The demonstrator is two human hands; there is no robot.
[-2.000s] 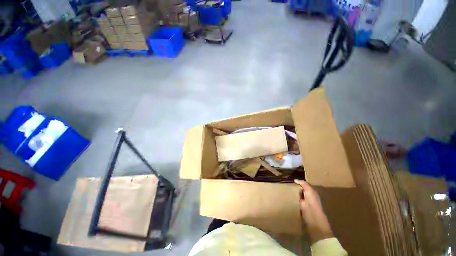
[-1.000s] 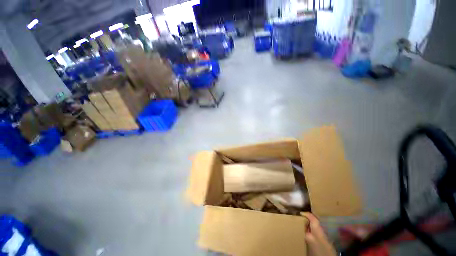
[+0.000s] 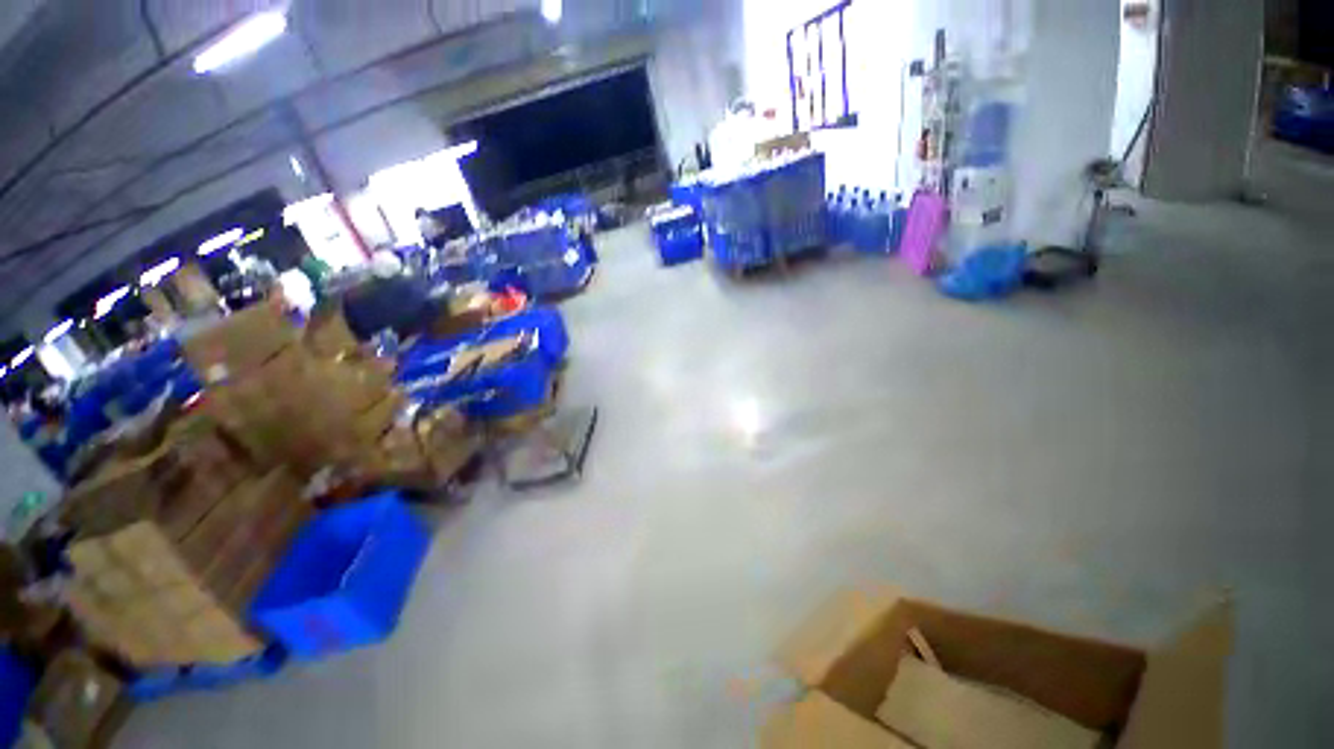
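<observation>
The open brown cardboard carton (image 3: 1010, 660) is at the bottom right, cut off by the lower edge of the picture. Its flaps stand out to the sides. A flat piece of brown scrap cardboard (image 3: 973, 713) lies inside it. The lower part of the carton and the rest of its contents are out of the picture. Neither my left hand nor my right hand is in view.
A blue crate (image 3: 344, 577) and piled brown cartons (image 3: 249, 410) stand on the left. A small trolley (image 3: 550, 449) is beside them. Blue totes (image 3: 764, 212) stand farther back. A blue bag (image 3: 983, 272) and a pink item (image 3: 923, 231) are near the white wall.
The view has lifted and turned. The carton has shifted down and right in the picture. My right hand, earlier on its near edge, has left the view, as have the pallet jack handle and platform trolley.
</observation>
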